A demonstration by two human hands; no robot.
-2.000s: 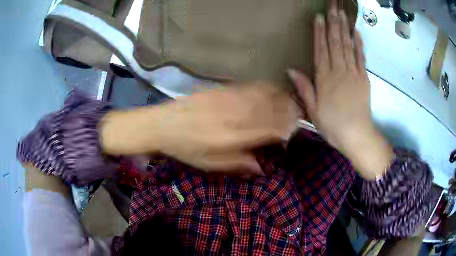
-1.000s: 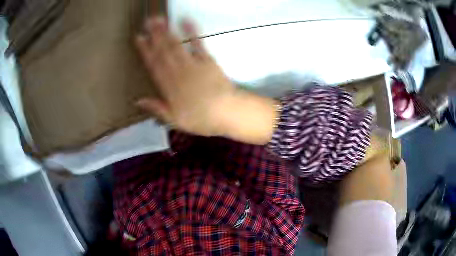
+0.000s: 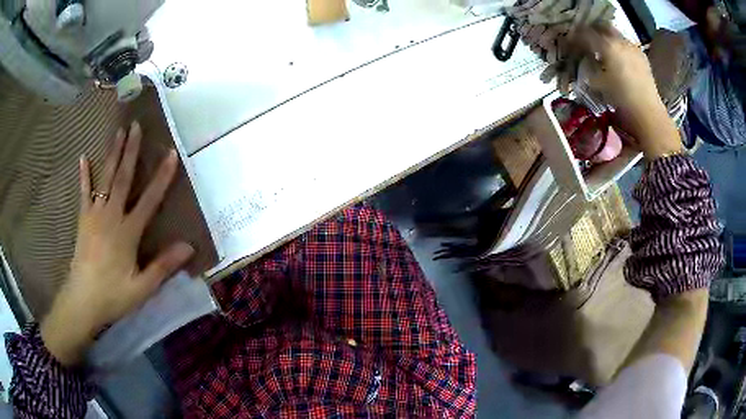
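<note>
The brown ribbed panel (image 3: 49, 155) lies on the white machine table (image 3: 327, 123) at the left, with a white lining (image 3: 155, 319) showing past its near edge. My left hand (image 3: 123, 237) lies on the panel with its fingers spread and wears a ring. The machine head (image 3: 74, 49) is above the panel at the upper left. My right hand (image 3: 609, 74) is at the far right, at a heap of grey-brown strips (image 3: 564, 24) above an open drawer. Its fingertips are partly hidden in the heap, and I cannot tell whether it holds a piece.
The open white-edged drawer (image 3: 586, 184) below the table's right end holds red and pink things. A black clip-like piece (image 3: 505, 38) lies by the heap. Brown fabric and a yellowish woven piece (image 3: 593, 237) are below. The checked apron covers my lap.
The view has turned to the right. My right hand has left the panel and reached the heap at the far right. My left hand now lies flat on the panel.
</note>
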